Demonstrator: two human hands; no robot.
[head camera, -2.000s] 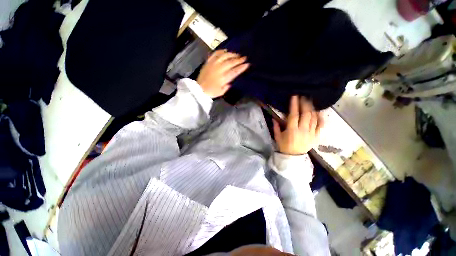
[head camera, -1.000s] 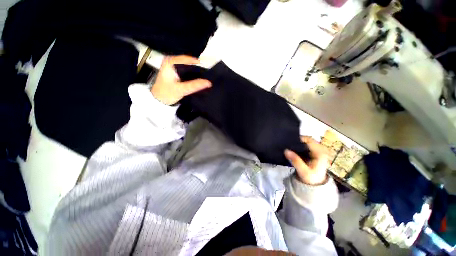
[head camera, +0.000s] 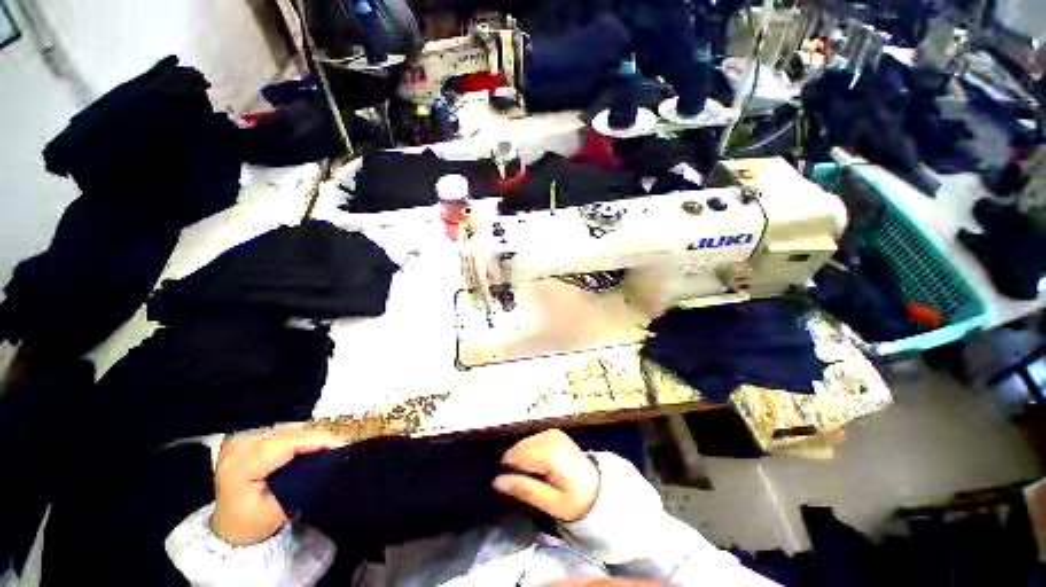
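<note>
My left hand (head camera: 255, 479) grips the left end of a folded black cut panel (head camera: 396, 487). My right hand (head camera: 551, 476) grips its right end, with the thumb on top. The panel is held in front of the worn front edge of the white sewing table (head camera: 384, 367), near my body. The cream-white JUKI sewing machine (head camera: 654, 247) stands behind it. No cloth shows on its needle plate (head camera: 551, 325). Small dark navy pieces (head camera: 734, 350) lie in a pile right of the needle.
Black panel stacks (head camera: 275, 269) lie left of the machine, with more cloth piles at far left. A pink bottle (head camera: 453, 204) stands behind the machine head. Thread cones (head camera: 623, 101) stand at the back. A teal basket (head camera: 929, 258) is at right.
The view has lifted and now shows the whole machine and the workshop behind. The panel, earlier spread over the table edge, is now folded and held between both hands close to my body.
</note>
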